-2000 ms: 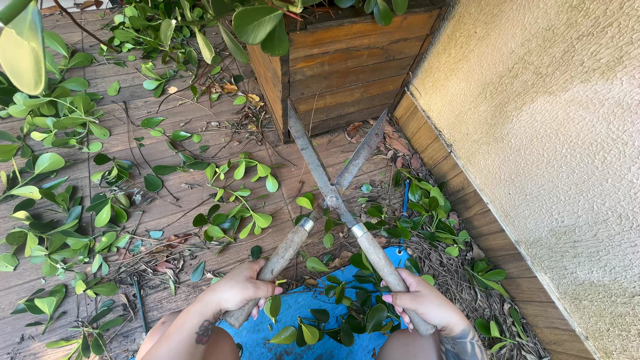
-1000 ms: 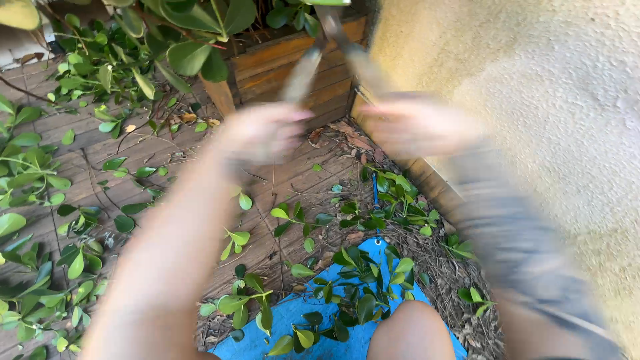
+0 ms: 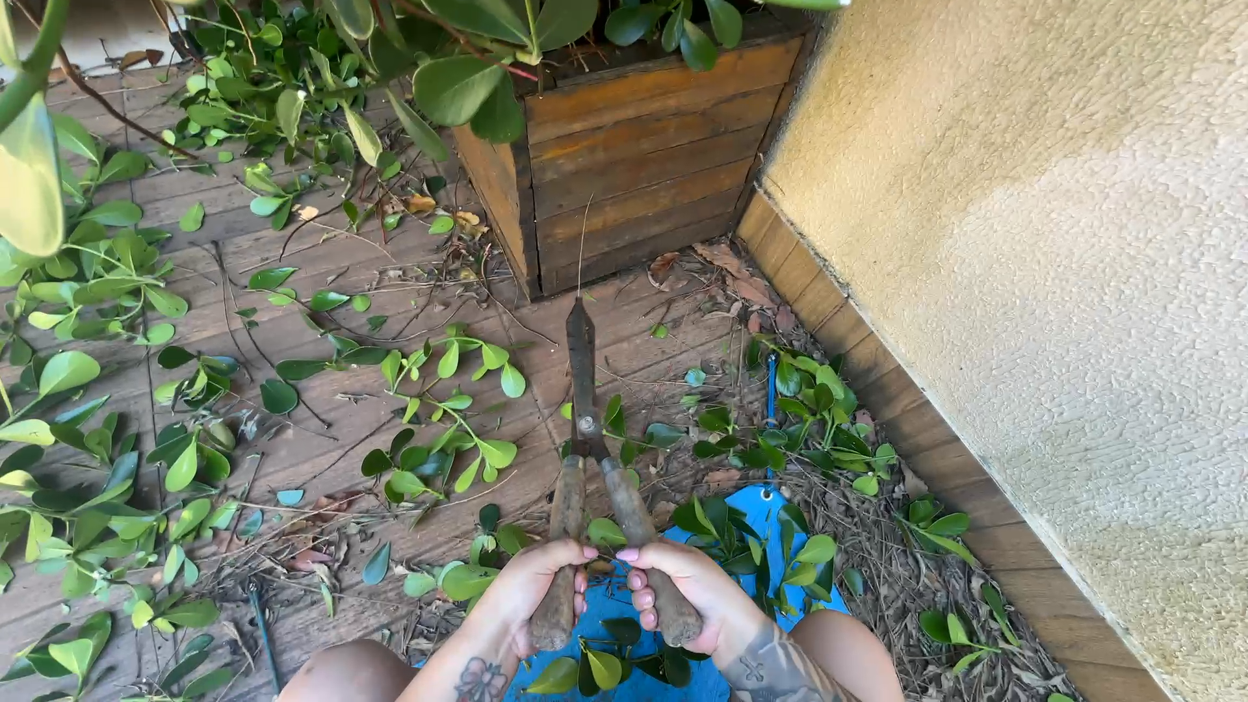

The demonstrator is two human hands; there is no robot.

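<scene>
My left hand (image 3: 546,590) grips one wooden handle of a pair of hedge shears (image 3: 585,426), and my right hand (image 3: 687,595) grips the other. The handles are close together and the rusty blades lie one over the other, tip pointing away from me. A thin dry stem (image 3: 584,244) stands out at the blade tip. Under my hands a blue tarp (image 3: 824,575) with a metal eyelet lies on the floor, with leafy cuttings (image 3: 717,531) on it. Beyond the blades is a slatted wooden planter (image 3: 648,166).
Green cuttings (image 3: 185,463) are strewn over the wood-look floor (image 3: 361,409) at left. A textured wall (image 3: 1053,244) with a brown baseboard (image 3: 936,429) runs along the right, dry debris (image 3: 907,604) at its foot. Leafy branches (image 3: 468,88) overhang the planter from above.
Both hands, raised near the planter one second ago, are back low in front of me with the shears. The blades, spread wide two seconds ago, are now together.
</scene>
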